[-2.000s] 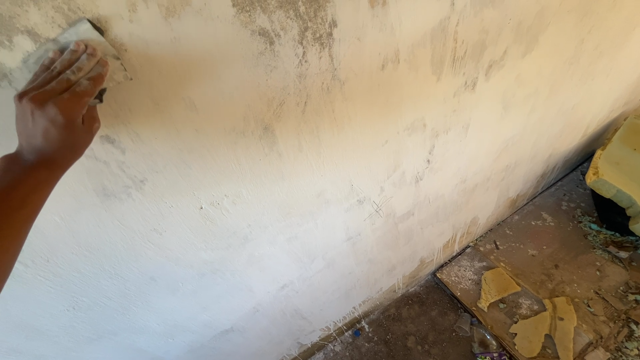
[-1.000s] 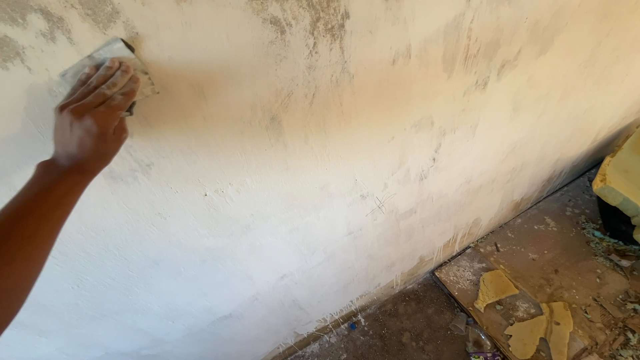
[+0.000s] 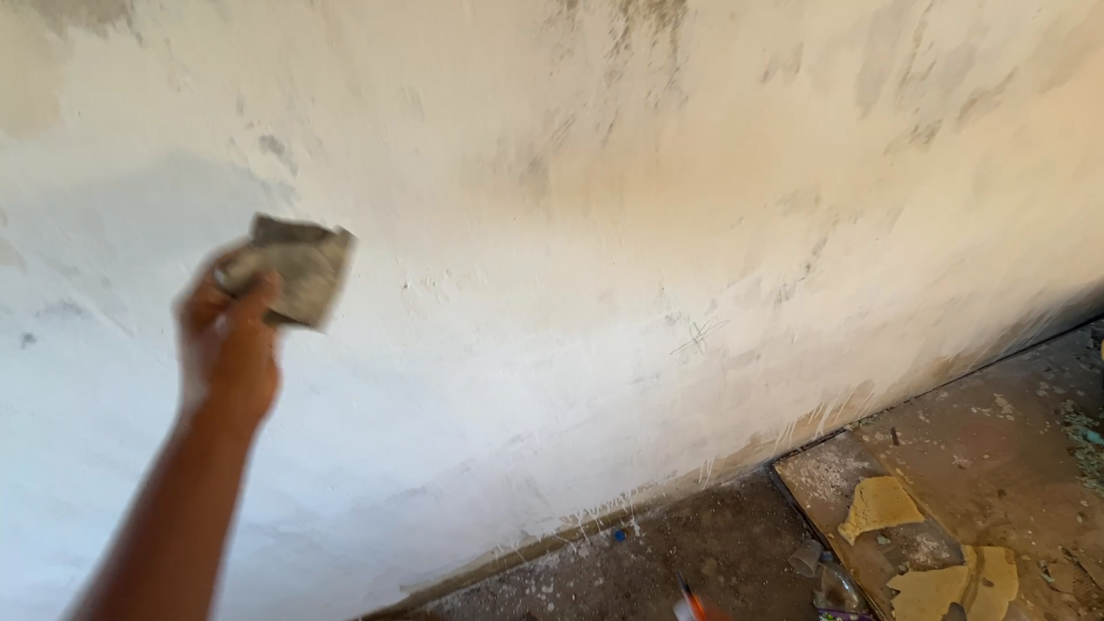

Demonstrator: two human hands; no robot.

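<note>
My left hand (image 3: 228,332), blurred and reaching up from the lower left, grips a worn, grey-brown piece that looks like folded sandpaper (image 3: 306,272). The thumb lies over its near face, and a darker layer shows along its top and bottom edges. Behind it is a plastered wall (image 3: 517,371), whitish low down and cream above, with grey and brown patches. The sheet appears lifted off the wall. At the bottom edge a slim object with an orange part (image 3: 693,604) and a dark tip pokes into view; what holds it cannot be seen. My right hand is not clearly visible.
Along the wall's foot runs a dirty floor (image 3: 673,552) with a small blue cap (image 3: 620,536). At lower right lie a brown board (image 3: 975,457), torn yellow pieces (image 3: 880,507), a clear plastic cup (image 3: 806,558) and a plastic bottle (image 3: 838,586).
My left hand has come down and turned from rubbing height on the wall, so the sheet's other face shows. The orange object has appeared at the bottom edge.
</note>
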